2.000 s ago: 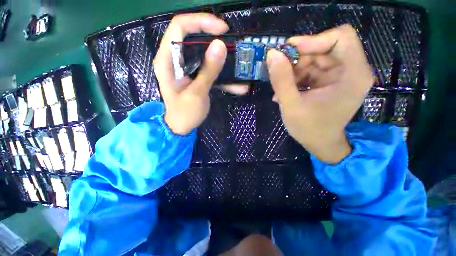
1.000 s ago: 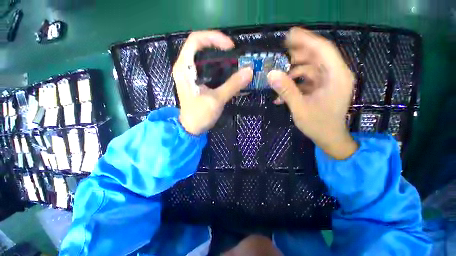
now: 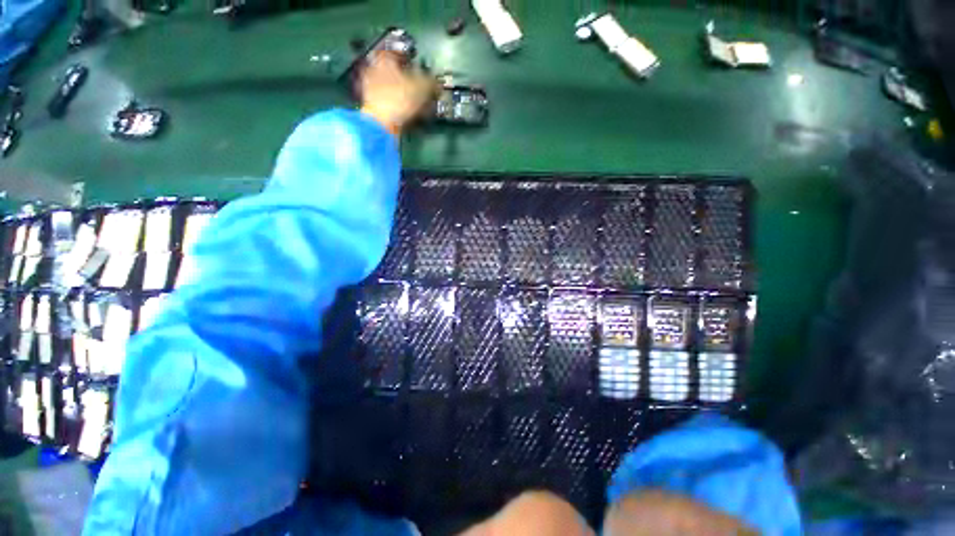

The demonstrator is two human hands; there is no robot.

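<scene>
My left hand, blurred, is stretched out over the green bench at the far side. A part-assembled phone lies just right of its fingers. Another dark phone shows at its upper fingertips. I cannot tell whether the hand grips either one. My right hand is low at the bottom edge, mostly cut off below the blue cuff; its fingers are hidden. The large black pocketed tray lies in front of me, with several pale keypads in its right-hand pockets.
The tray of white-backed parts is at the left, partly behind my left sleeve. Other phones lie at the far left. White pieces lie along the far edge. Dark crinkled plastic is at the right.
My hands have parted. The left has reached forward to the far bench, the right has dropped to the bottom edge. The blue-board phone is no longer held between them. The view has shifted.
</scene>
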